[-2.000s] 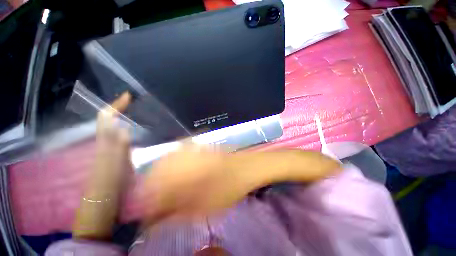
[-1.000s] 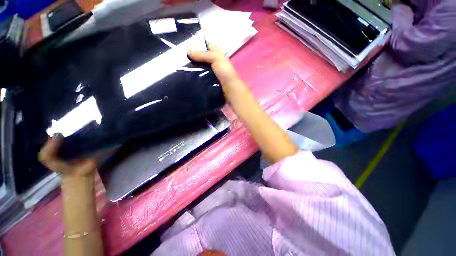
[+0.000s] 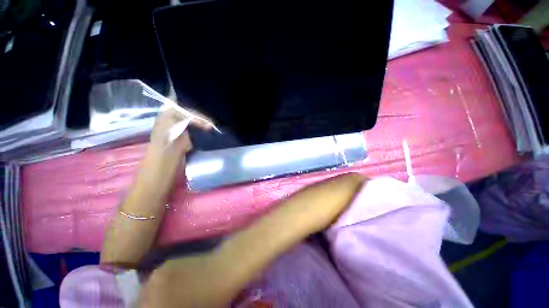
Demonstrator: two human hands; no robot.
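My left hand [image 3: 174,126] grips the lower left corner of a black tablet [image 3: 289,72], thumb over its dark face. The tablet is raised and tilted above the bench, its top cut off by the picture edge. A clear, shiny film [image 3: 120,105] sticks out left of my left hand; whether it is still attached to the tablet is unclear. My right hand [image 3: 180,283] is blurred at the bottom edge, forearm crossing in front of my body; its fingers cannot be made out. A silvery, film-covered tablet back [image 3: 277,162] lies on the pink bench below the held tablet.
Tablet stacks with white sheets stand at left [image 3: 36,72] and right [image 3: 521,90]. Loose white sheets [image 3: 418,27] lie at back right. More stack edges [image 3: 12,234] show at lower left. Another person's lilac sleeve [image 3: 511,195] is at the right bench edge.
One second ago both hands held a glossy black tablet over the bench. My right hand has let go and swung down to the bottom left. Film now shows at my left hand.
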